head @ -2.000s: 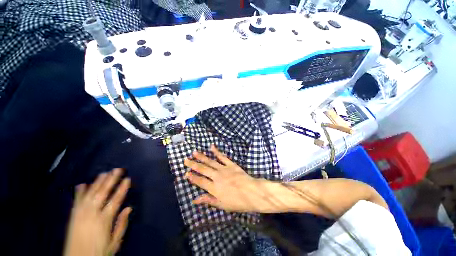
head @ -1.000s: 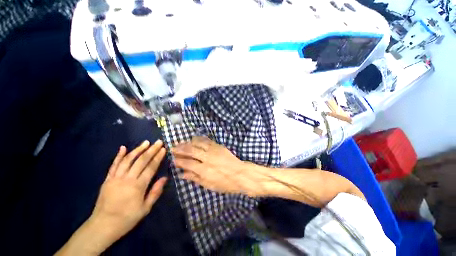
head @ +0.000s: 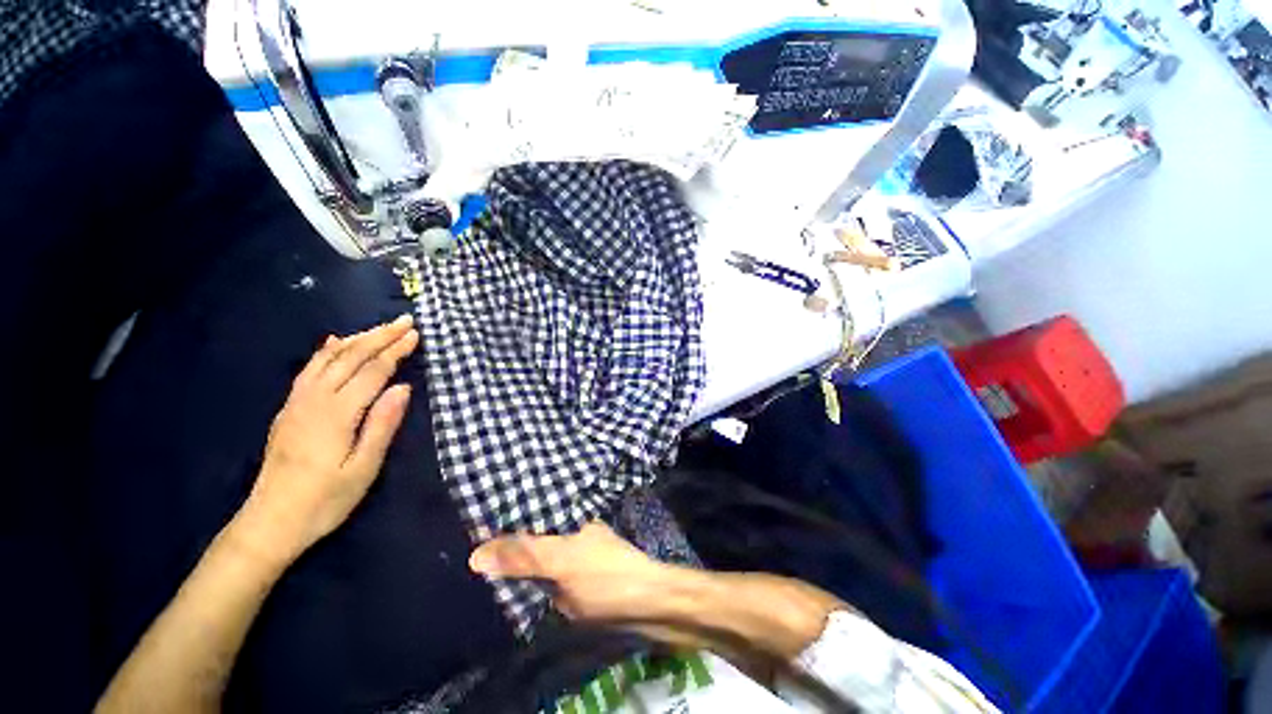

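Black-and-white gingham fabric (head: 516,405) lies bunched under the sewing machine head (head: 614,98) and runs down toward the lap. Plain black fabric (head: 154,377) spreads to its left, meeting the checks along an edge. The presser foot (head: 426,230) sits at the top of that edge; the needle tip is too small to tell. My left hand (head: 328,439) lies flat on the black fabric, fingertips by the edge just below the foot, holding nothing. My right hand (head: 586,565) grips the gingham near its lower end, thumb on top, fingers partly hidden.
Black snips (head: 774,275) and small tan pieces (head: 858,255) lie on the white bed at right. Beige cord (head: 841,349) hangs over the front edge. A blue bin (head: 997,530) stands right of the lap, with a red stool (head: 1046,388) beyond. More gingham lies far left.
My right hand has moved down the gingham from lying flat on it to gripping its lower end. My left hand has come up beside the fabric edge. The camera view has shifted.
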